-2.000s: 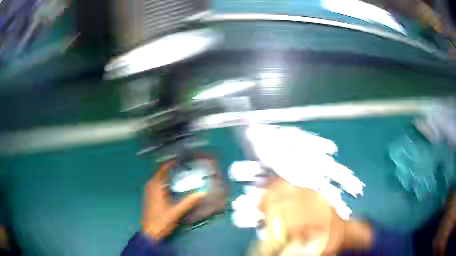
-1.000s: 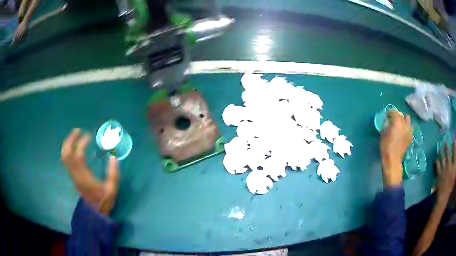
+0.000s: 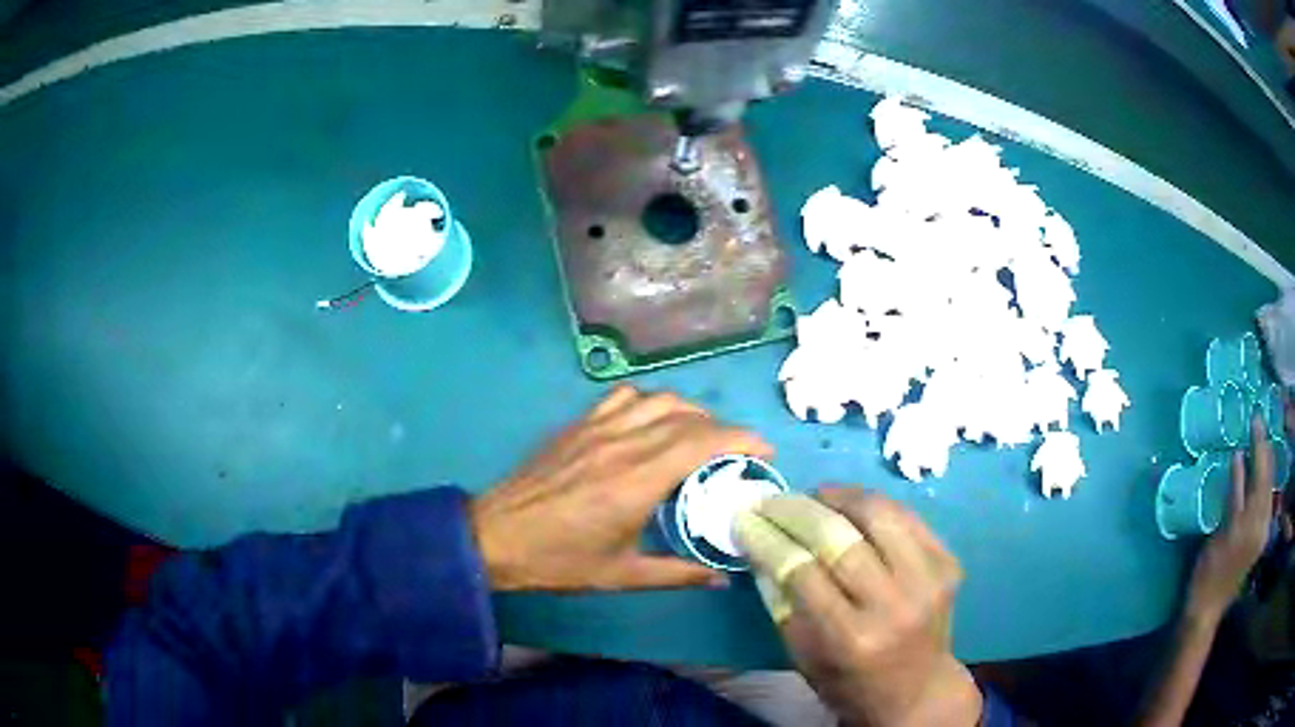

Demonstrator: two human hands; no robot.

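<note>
A teal fan housing (image 3: 686, 528) is near the bench's front edge, its open end facing up. My left hand (image 3: 625, 490) wraps around its left side. My right hand (image 3: 866, 597), with pale yellow finger cots, has its fingers at the housing's mouth on a white fan blade (image 3: 722, 509) that shows inside. The fingertips hide part of the blade. Another teal housing (image 3: 426, 270) with a white blade in it stands on the left of the bench, with a thin dark red lead wire (image 3: 348, 297) beside it.
The press base plate (image 3: 639, 291) lies ahead, under the grey press head (image 3: 724, 50). A pile of white fan blades (image 3: 937, 291) is right of it. At far right, another person's hand (image 3: 1236, 547) touches a group of teal housings (image 3: 1189, 497).
My right hand has come from the far-right housings to the front centre. My left hand has let go of the filled housing and now holds another one.
</note>
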